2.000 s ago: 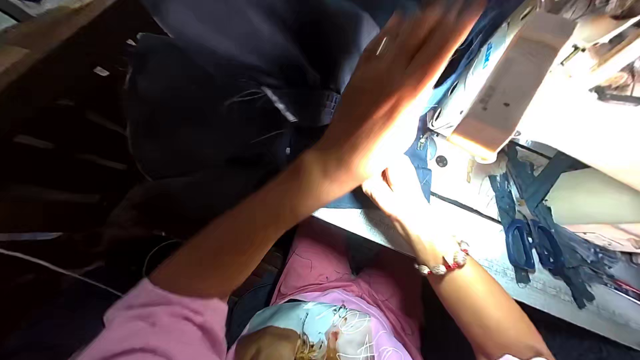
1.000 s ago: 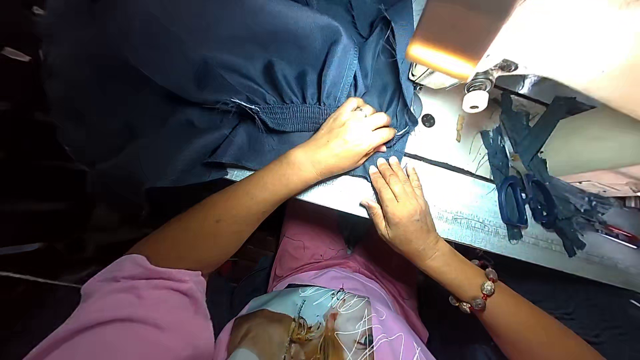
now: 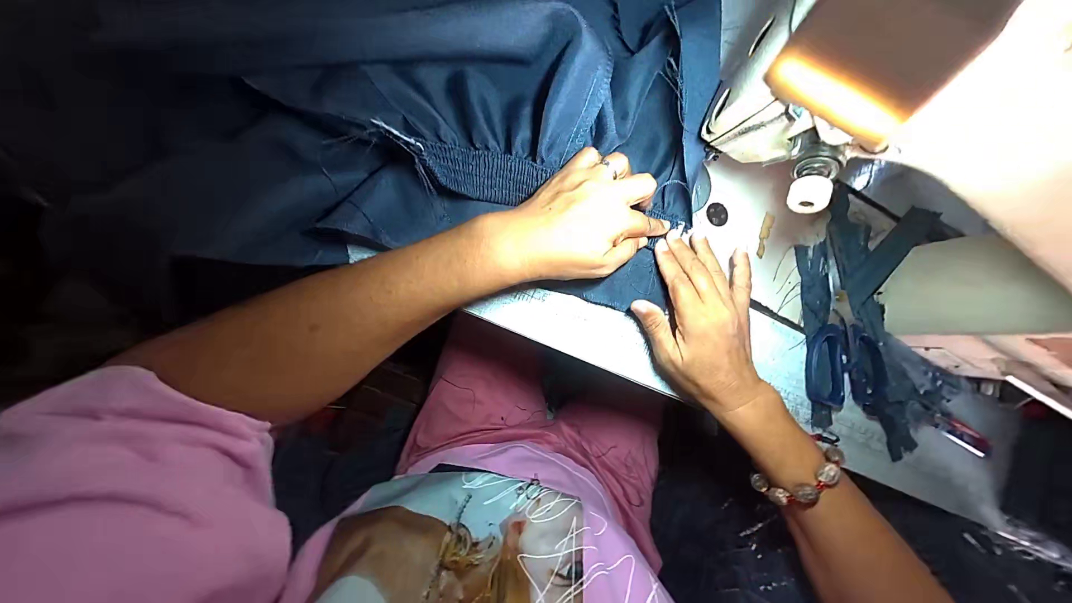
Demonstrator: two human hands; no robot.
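Note:
Navy blue fabric [image 3: 536, 75] with a gathered elastic band [image 3: 486, 173] lies over the sewing machine's bed and hangs off to the left. My left hand [image 3: 586, 218] grips the fabric near the band's right end, fingers curled and the index finger stretched toward a pale thread end. Close beside it, my right hand [image 3: 703, 310] rests with spread fingertips on the fabric edge, palm down, holding nothing that shows. The sewing machine head [image 3: 754, 117] stands just beyond the fabric; its needle cannot be made out.
Blue-handled scissors [image 3: 846, 364] lie among navy fabric scraps [image 3: 896, 260] on the right of the machine bed [image 3: 578, 331]. A round dark button-like disc [image 3: 717, 214] is near the fabric. The lit machine arm [image 3: 988, 142] overhangs the upper right. The bed's front edge runs above my lap.
Two seconds ago my left hand was raised over the fabric; one second ago it was down on it. Since then, its index finger has stretched toward my right fingertips. The view has shifted from the first frame.

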